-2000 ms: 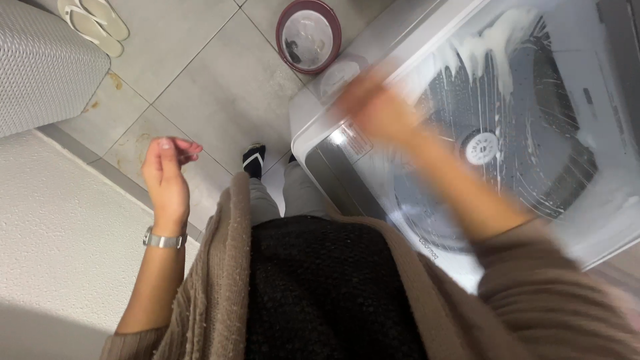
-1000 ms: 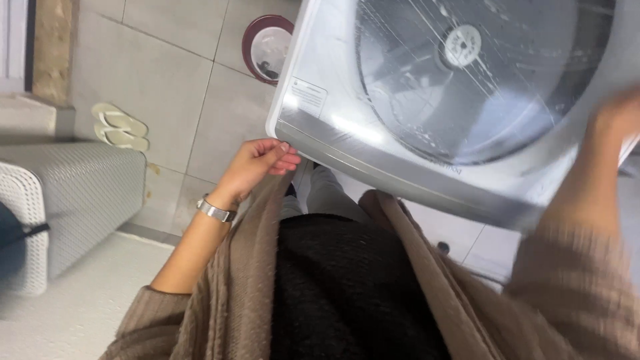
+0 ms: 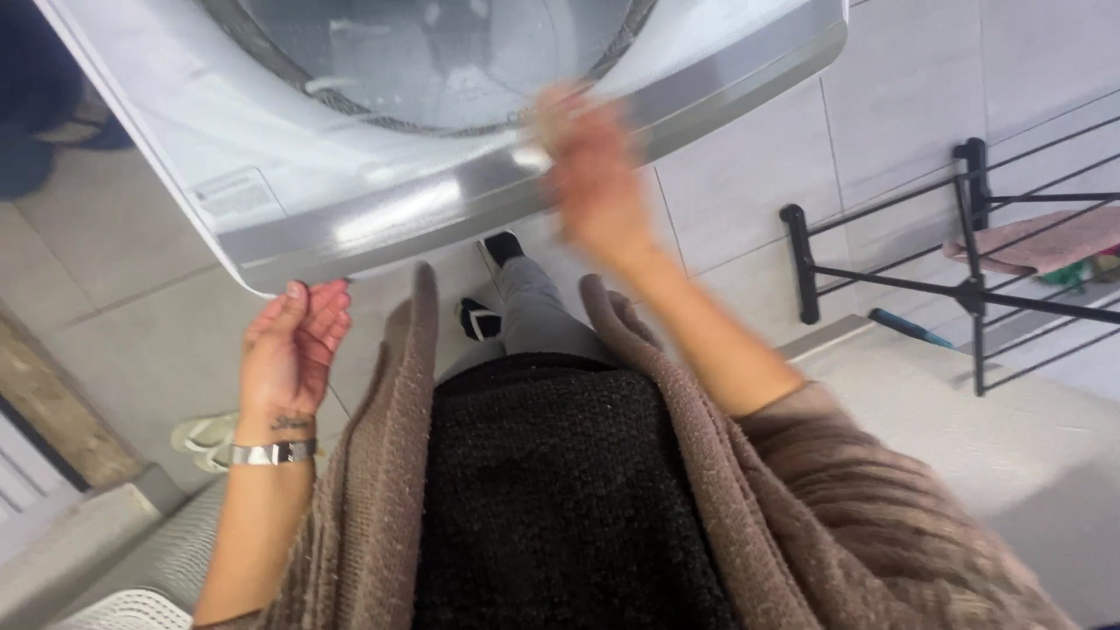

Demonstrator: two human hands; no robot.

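A white top-loading washing machine (image 3: 157,114) with a grey front edge fills the upper left and middle. Its round clear lid window (image 3: 455,61) bears wet streaks and a little white foam. My left hand (image 3: 296,346), palm up with loosely curled fingers, is at the machine's lower left corner; nothing shows in it. My right hand (image 3: 595,175) is blurred over the front edge, just below the window. Something pale may be at its fingertips, but the blur hides what it is and how the fingers are set.
On the right stands a black metal drying rack (image 3: 976,297) with a pink cloth (image 3: 1041,241). A teal-handled object (image 3: 910,328) lies near it. Light flip-flops (image 3: 206,437) are on the tiled floor at left, above a white perforated basket (image 3: 131,612). Dark fabric shows at upper left.
The view has swung considerably. My right hand, earlier at the machine's right side, is now at its front edge. My left hand was away from the machine two seconds ago and is now at its corner.
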